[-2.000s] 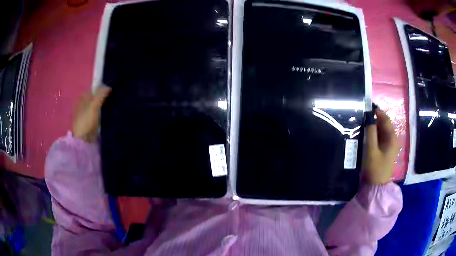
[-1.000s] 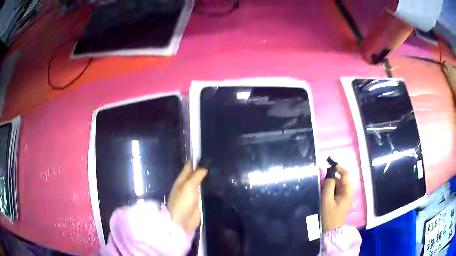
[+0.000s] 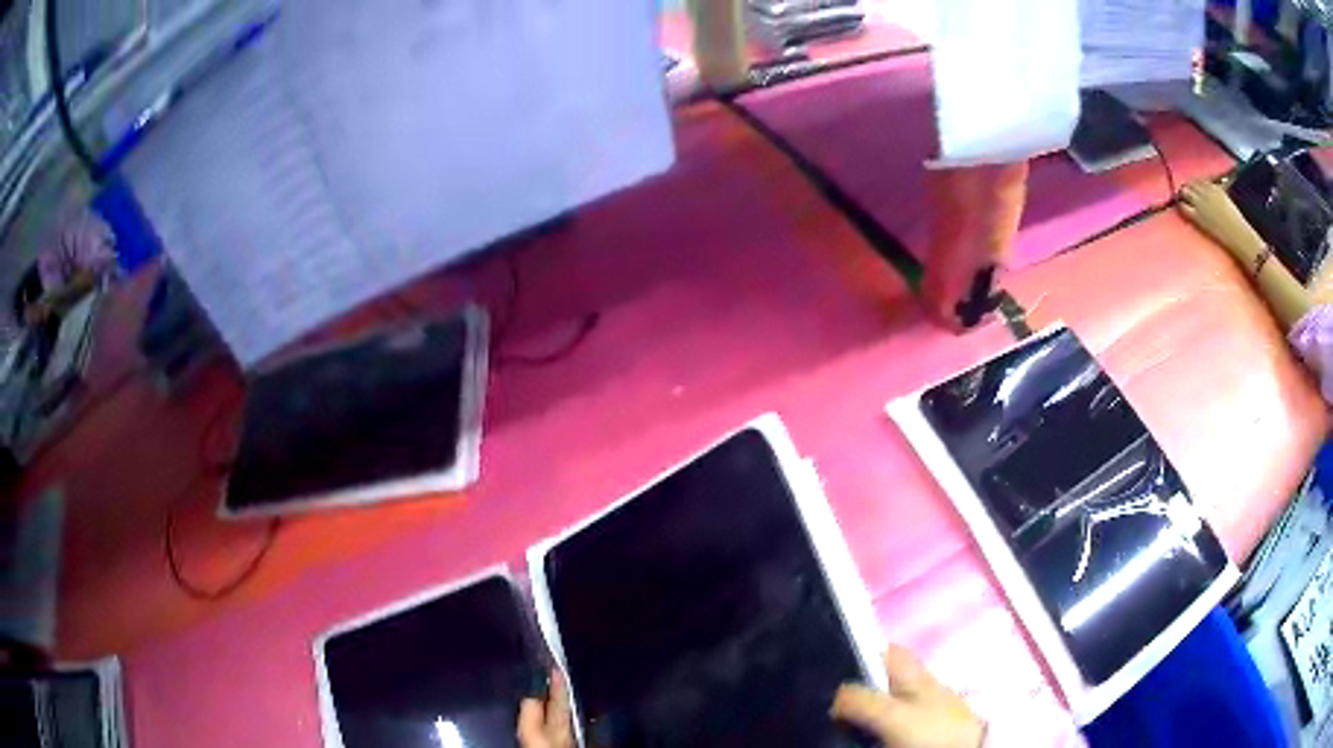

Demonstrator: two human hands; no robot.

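A dark tablet on a white foam sleeve [image 3: 702, 599] lies tilted at the lower middle, its near end cut off by the picture's bottom edge. My right hand [image 3: 914, 709] grips its right edge, with the thumb over the screen border. My left hand [image 3: 545, 716] is at its left edge, small and mostly cut off below. A second dark tablet [image 3: 431, 665] lies just left of my left hand, also cut off below. A third tablet [image 3: 1082, 497], with wrinkled clear film and bright reflections, lies on a white sleeve to the right.
Another dark tablet [image 3: 358, 417] lies crosswise at back left, near thin cables. White sheets [image 3: 424, 161] hang above the bench; an orange-brown post [image 3: 972, 241] stands behind. Sleeved tablets [image 3: 88, 709] are at bottom left, a blue crate [image 3: 1206, 687] at lower right. Another person's arm [image 3: 1257, 249] is far right.
The view has tilted up and turned, bringing in the hanging sheets and the other person. The middle tablet and both my hands now appear lower, still together.
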